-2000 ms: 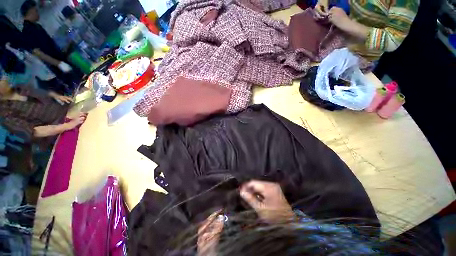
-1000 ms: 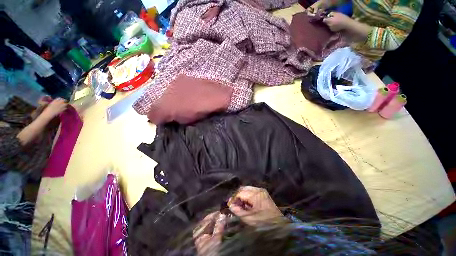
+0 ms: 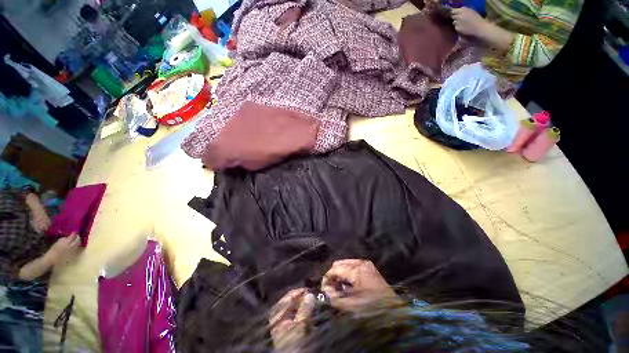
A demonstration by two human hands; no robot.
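A large blackish-brown garment (image 3: 331, 200) lies gathered and spread in front of me. My left hand (image 3: 292, 311) is low in the view, its fingertips pinching the dark cloth, with the lower part hidden by loose hair. My right hand (image 3: 355, 279) is beside it, fingers curled and close to the left fingertips. A small shiny dot (image 3: 321, 297) shows between the hands; whether it is a button or a snap I cannot tell. No needle can be made out.
Tweed coats (image 3: 290, 83) lie beyond the garment. A white plastic bag (image 3: 469, 114) sits in a black bowl beside pink cones (image 3: 538, 141). A red tub (image 3: 181, 100) and a packed magenta garment (image 3: 134, 303) are at left. People work at left and upper right.
My hands have come together at the cloth; the right hand was farther from the left two seconds ago. The person at left has lowered and folded the magenta cloth.
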